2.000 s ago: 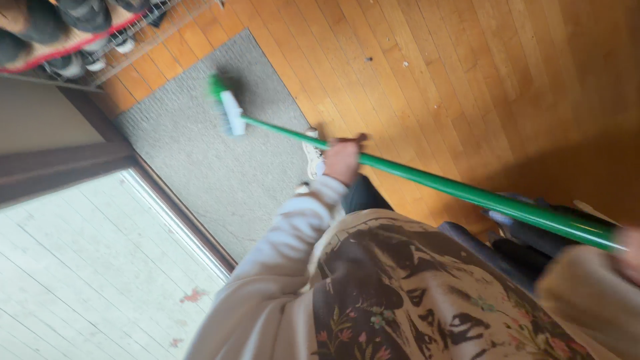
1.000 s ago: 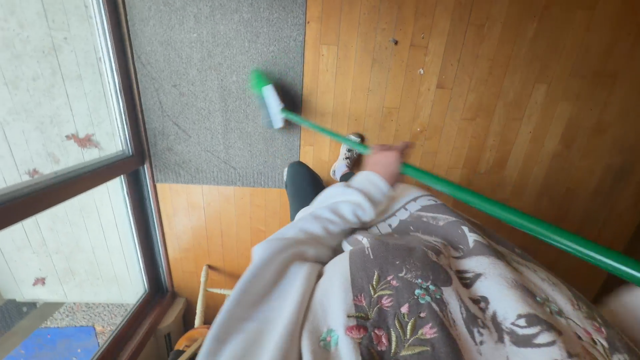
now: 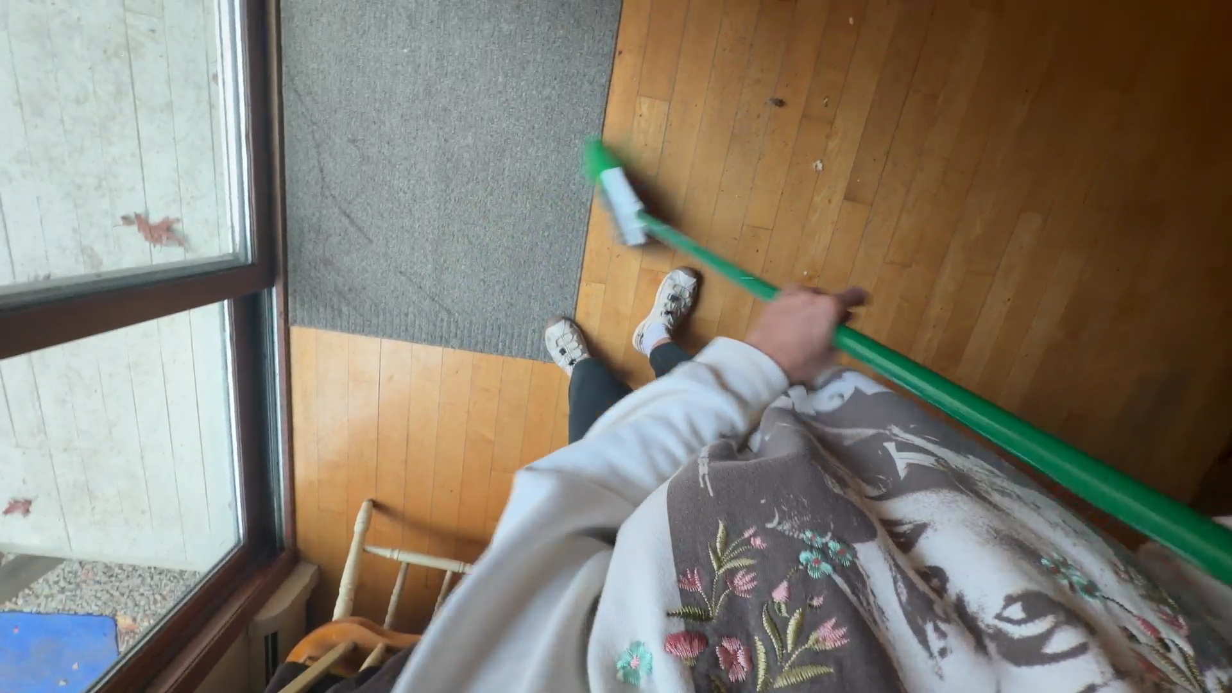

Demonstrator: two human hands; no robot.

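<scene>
My left hand (image 3: pixel 804 332) is closed around the green handle (image 3: pixel 1001 423) of a broom, palm down, in front of my body. The handle slants from the upper left to the right edge of the view. Its small head (image 3: pixel 624 205), pale with green bristles, is slightly blurred over the border between the grey mat (image 3: pixel 443 173) and the wooden floor (image 3: pixel 905 241). At the right edge, under the handle, a blurred pale patch may be my right hand or sleeve; its grip cannot be made out. Small crumbs (image 3: pixel 817 166) and a dark bit (image 3: pixel 777 101) lie on the boards.
My feet in light shoes (image 3: pixel 671 300) stand just below the broom head, one at the mat's corner. A wooden chair (image 3: pixel 395 568) is at the lower left. A brown-framed glass door or window (image 3: pixel 144 298) runs along the left, with decking and fallen leaves (image 3: pixel 154 229) outside.
The broom head was over the mat in both earlier frames and is now at its right edge. My left hand has kept hold of the handle. The view has turned, bringing the chair in.
</scene>
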